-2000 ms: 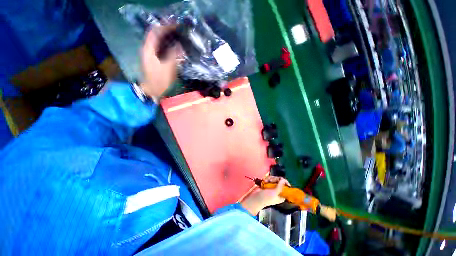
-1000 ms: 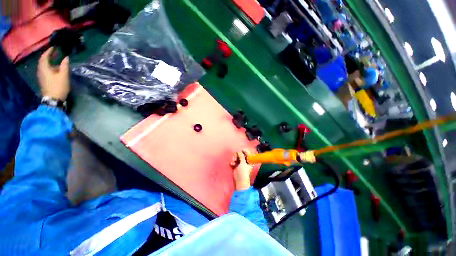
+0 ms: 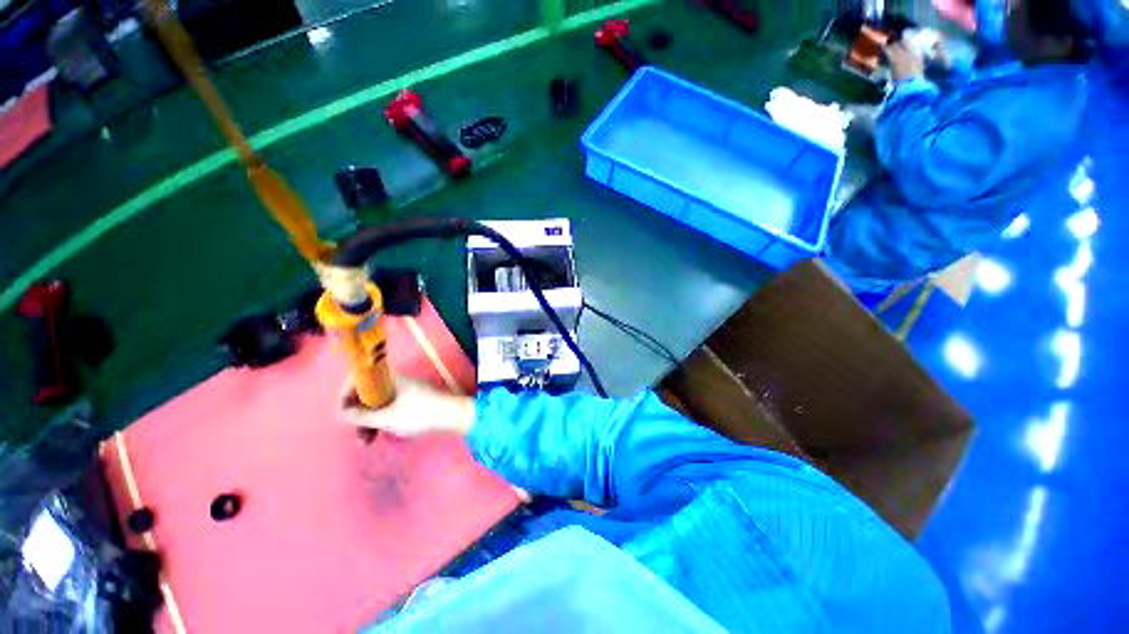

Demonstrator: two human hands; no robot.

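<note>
My right hand [image 3: 423, 409] is closed round the lower part of the orange electric screwdriver [image 3: 369, 353], which stands nearly upright over the pink-red work mat [image 3: 297, 434]. Its tip is partly hidden by my fingers. The orange cord runs up and left from its top. My left hand is out of the picture. A black ring [image 3: 224, 505] lies on the left of the mat, with a smaller dark round part [image 3: 140, 520] beside it. Black blocky parts [image 3: 258, 341] sit at the mat's far edge.
The screw feeder [image 3: 524, 341] stands right of the mat, with a black cable over it. Beyond are a blue plastic bin [image 3: 706, 167], a brown cardboard box [image 3: 854, 384] and another person [image 3: 1003, 149]. Red-and-black units [image 3: 427, 134] lie beyond the mat. A clear plastic bag [image 3: 50, 551] is at left.
The view has swung right, bringing in the bin, box and person. My left hand, earlier at a dark part beyond the bag, has left the picture. My right hand still holds the screwdriver, now more upright.
</note>
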